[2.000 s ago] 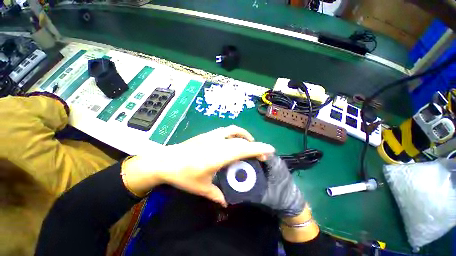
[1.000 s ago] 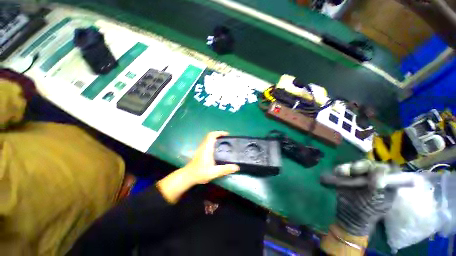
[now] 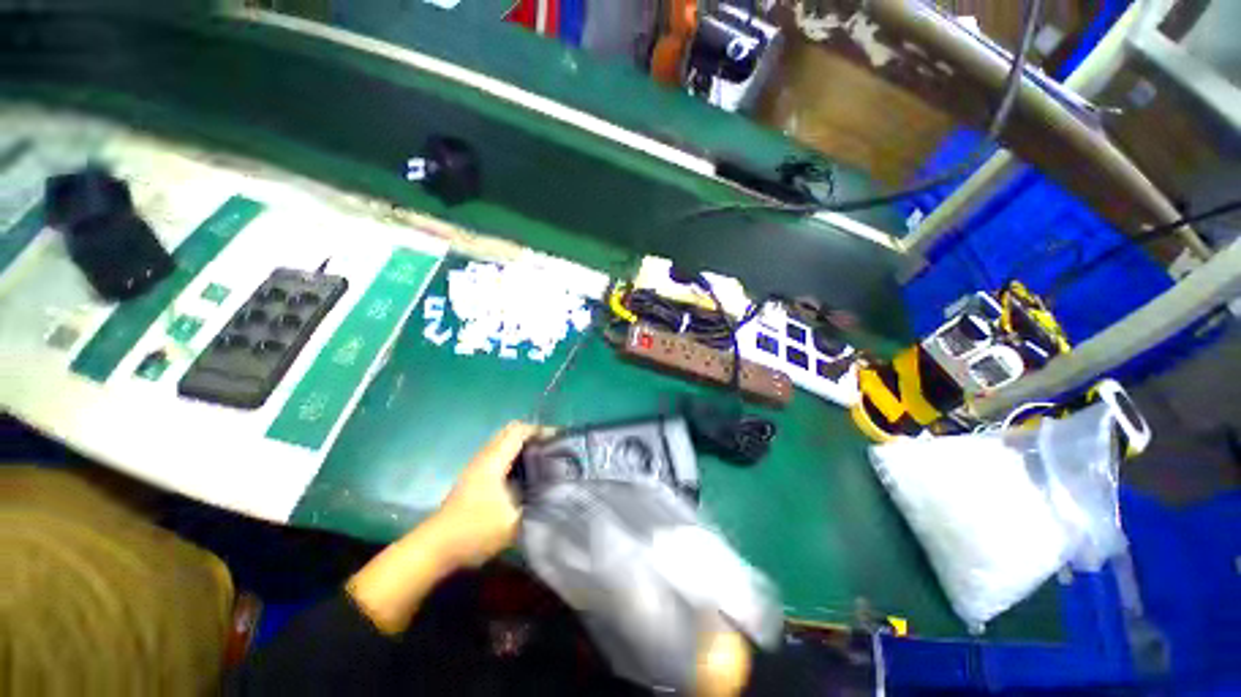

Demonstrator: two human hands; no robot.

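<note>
A black adapter block (image 3: 613, 456) with two round recessed outlets facing up is held over the front of the green bench. My left hand (image 3: 476, 504), bare, grips its left end. My right hand (image 3: 633, 565), in a grey glove, is strongly blurred and covers the block's near side. Whether its fingers touch the block or hold anything is not clear. The white cylindrical tool cannot be made out. Another black adapter (image 3: 112, 234) lies on the printed sheet (image 3: 238, 456) at the left.
Small white plastic pieces (image 3: 517, 305) lie behind the block. A brown power strip (image 3: 701, 365), white power strip (image 3: 803, 357) and coiled black cord (image 3: 735, 433) lie right of them. A bag (image 3: 973, 517) and yellow-black taped device (image 3: 909, 395) are right. A person's yellow-brown sleeve (image 3: 109, 592) is lower left.
My right hand has come left from beside the bag to the adapter block, which my left hand still holds. The view has shifted right, so the bench things appear further left.
</note>
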